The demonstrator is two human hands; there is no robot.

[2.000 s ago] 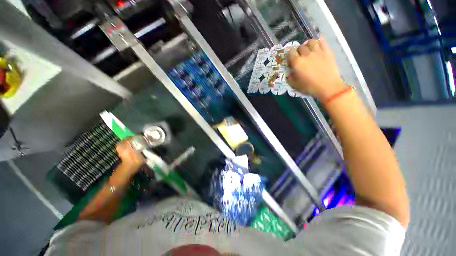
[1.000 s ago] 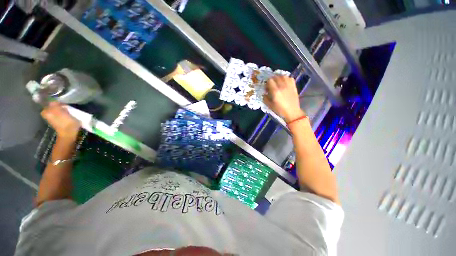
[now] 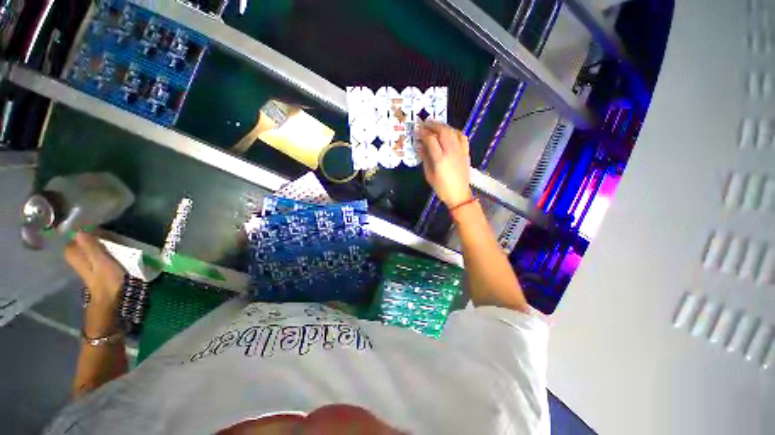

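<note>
My right hand (image 3: 445, 161) grips the right edge of a white PCB panel (image 3: 367, 127). The panel has scalloped round shapes and orange-brown patches, and is held above the conveyor rails. My left hand (image 3: 95, 270) is at the green-and-white conveyor edge, beside a grey bottle. A white paper-like piece (image 3: 129, 258) is against its right side; whether the fingers hold it is unclear.
Blue PCB panels (image 3: 310, 251) overlap near my body, beside a green panel stack (image 3: 418, 293). Another blue panel (image 3: 136, 64) lies between rails. A brush (image 3: 265, 121), yellow pad (image 3: 299, 140), yellow ring (image 3: 337, 174) and bottle (image 3: 81, 204) are nearby. Metal rails (image 3: 229, 168) cross the view.
The view has shifted along the conveyor. The white panel, still in my right hand, has come from over the far rails to near the yellow ring. My left hand stays beside the bottle.
</note>
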